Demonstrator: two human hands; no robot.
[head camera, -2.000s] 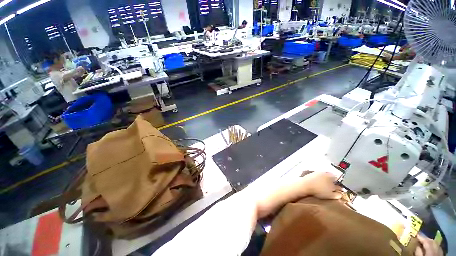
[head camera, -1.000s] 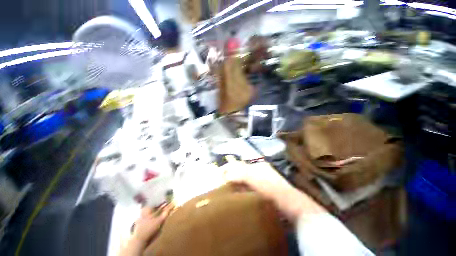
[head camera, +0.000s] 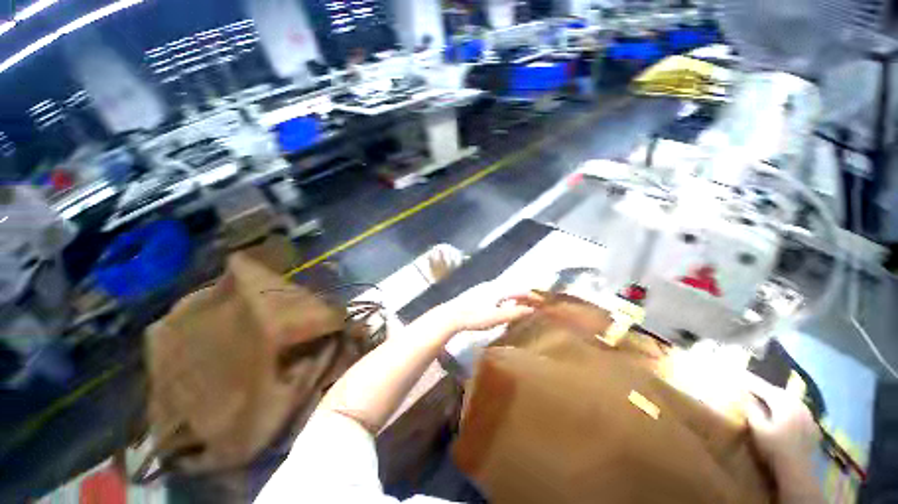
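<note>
A large brown bag body (head camera: 591, 423) fills the lower right, its top edge against the sewing machine. A small yellow tab (head camera: 645, 404) is on its panel, and a pale yellow piece (head camera: 620, 323) is at its top edge. My left hand (head camera: 497, 309) has its fingers on the bag's upper left edge. My right hand (head camera: 780, 418) grips the bag's right edge beside a bright glare, slightly blurred; its fingertips are hard to see. The white sewing machine head (head camera: 694, 261) with a red logo stands just beyond the bag.
A pile of brown bags (head camera: 236, 369) lies on the left. A dark plate (head camera: 482, 266) is on the table beyond my left forearm. A slim red-and-black tool (head camera: 842, 458) lies right of my right hand. A blue bin (head camera: 143, 258) is on the floor; a fan is at upper right.
The view swung right, then back left. Compared with two seconds ago, the bag is higher in view with more of its panel showing, and my left hand is at its upper left edge.
</note>
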